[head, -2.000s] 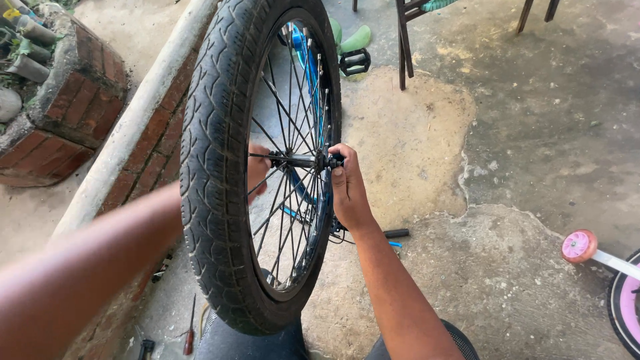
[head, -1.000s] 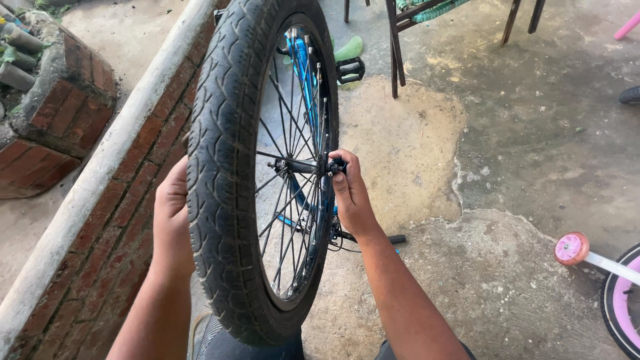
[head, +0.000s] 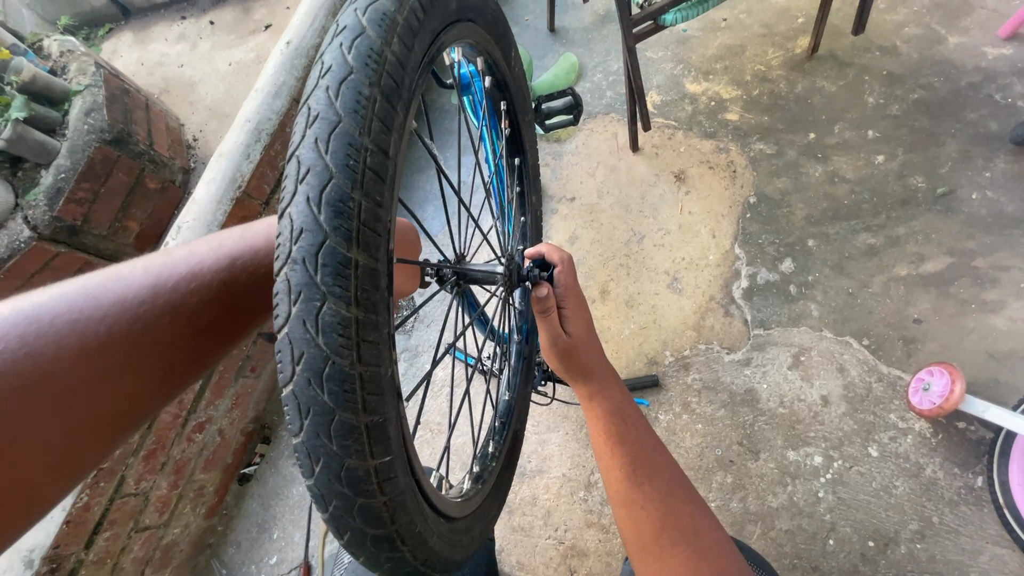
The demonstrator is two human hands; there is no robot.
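A bicycle wheel with a black tyre [head: 340, 320] stands upright before me, its tread facing left and its black spokes showing. My right hand [head: 564, 316] grips the right end of the axle, thumb and fingers around the nut by the black hub [head: 480, 274]. My left hand [head: 406, 258] is at the left end of the axle, partly hidden behind the tyre and spokes, so its fingers cannot be made out. Behind the wheel a blue bicycle frame [head: 484, 120] shows between the spokes, with a black pedal [head: 558, 110] to its right.
A low brick wall [head: 152, 472] with a pale top runs along the left, beside a brick planter [head: 120, 176]. Dark chair legs [head: 632, 88] stand on the concrete at the back. A pink training wheel [head: 934, 390] is at the right. A screwdriver [head: 306, 566] lies at the bottom.
My left hand was at the axle, then on the tyre's left side a second ago, and is now back at the axle's left end. My right hand has stayed at the right end.
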